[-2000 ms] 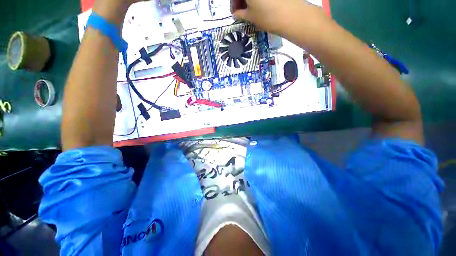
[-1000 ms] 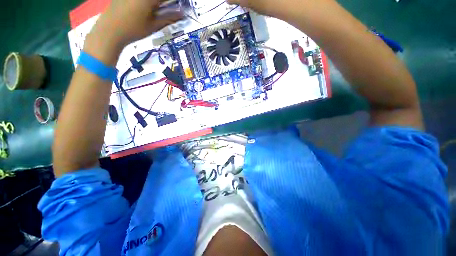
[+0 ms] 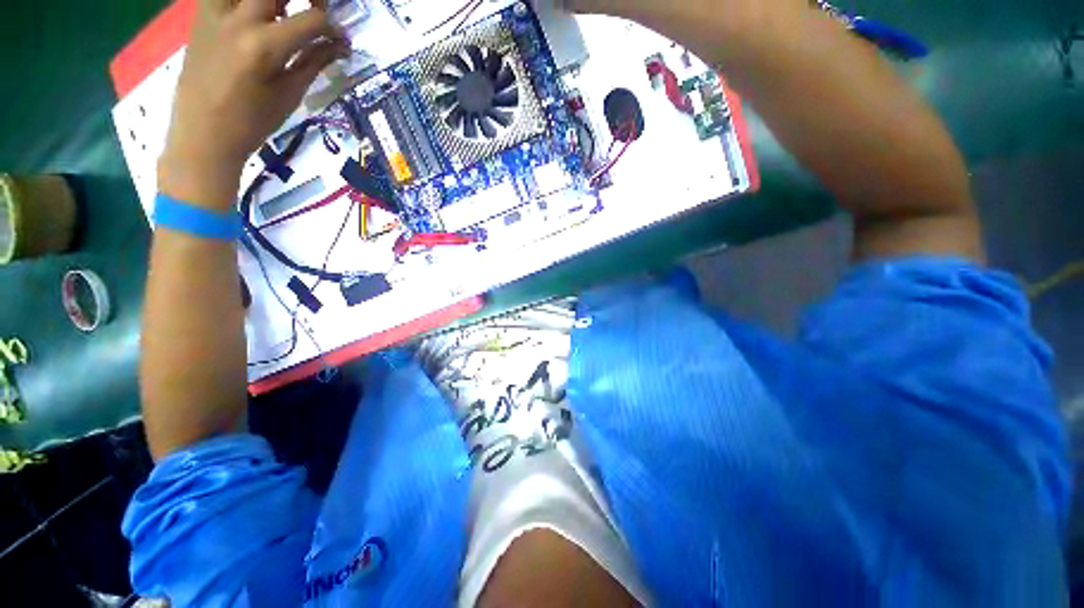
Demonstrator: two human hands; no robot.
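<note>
The white chassis panel (image 3: 535, 238) lies tilted on the bench, its left end nearer me. The blue motherboard (image 3: 476, 190) with its black fan (image 3: 477, 92) sits at the panel's centre. A thick black cable (image 3: 283, 254) curves left of the board, and a red cable (image 3: 440, 241) lies at its lower edge. My left hand (image 3: 256, 71) is over the panel's upper left, fingers bent; I cannot tell if it holds anything. My right forearm reaches over the upper right, and my right hand is cut off by the top edge.
A large tan tape roll (image 3: 45, 216) and a small tape roll (image 3: 86, 299) stand on the green bench at the left. Yellow-green strips (image 3: 12, 380) lie at the left edge. Blue-handled cutters (image 3: 889, 37) lie at the upper right. Red-orange edging (image 3: 369, 344) borders the panel.
The panel has turned and shifted left in the view, its left end lower. My left hand has moved left and down, more into view. My right hand has slid out past the top edge.
</note>
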